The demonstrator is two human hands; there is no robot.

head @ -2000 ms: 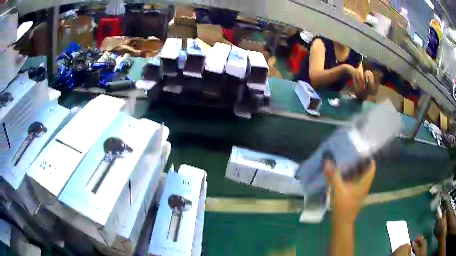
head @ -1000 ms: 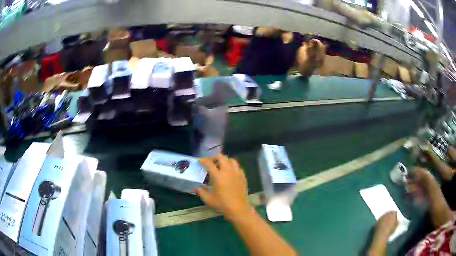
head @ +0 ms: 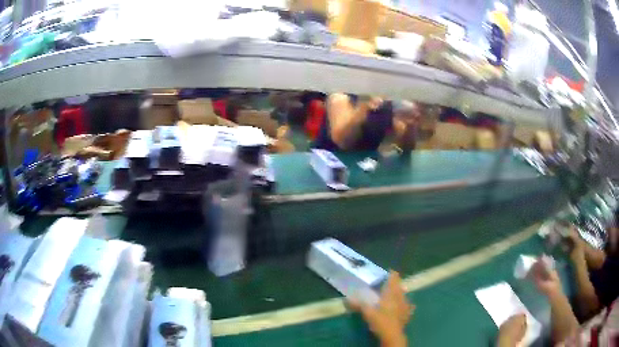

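A pale blue and white retail carton (head: 343, 266), with a dark picture on top, lies slanted across the near side of the dark green belt. My right hand (head: 387, 310) is at its near right end, thumb side to the left and fingers at the right, gripping that end. The hand is blurred and covers the carton's end, so any flap there is hidden. My left hand is not in view. A blurred pale carton (head: 227, 234) is on the belt further left.
Stacked cartons (head: 81, 288) fill the lower left. A row of open cartons (head: 193, 152) is across the line, beside a blue and chrome heap (head: 54, 183). Another carton (head: 329, 168) lies on the far bench. Neighbours' hands hold a white sheet (head: 499, 301) at right. A grey shelf (head: 271, 71) runs overhead.
My right hand has left the carton at left and is now on another carton to the right. The first carton no longer lies where it was. The view has shifted.
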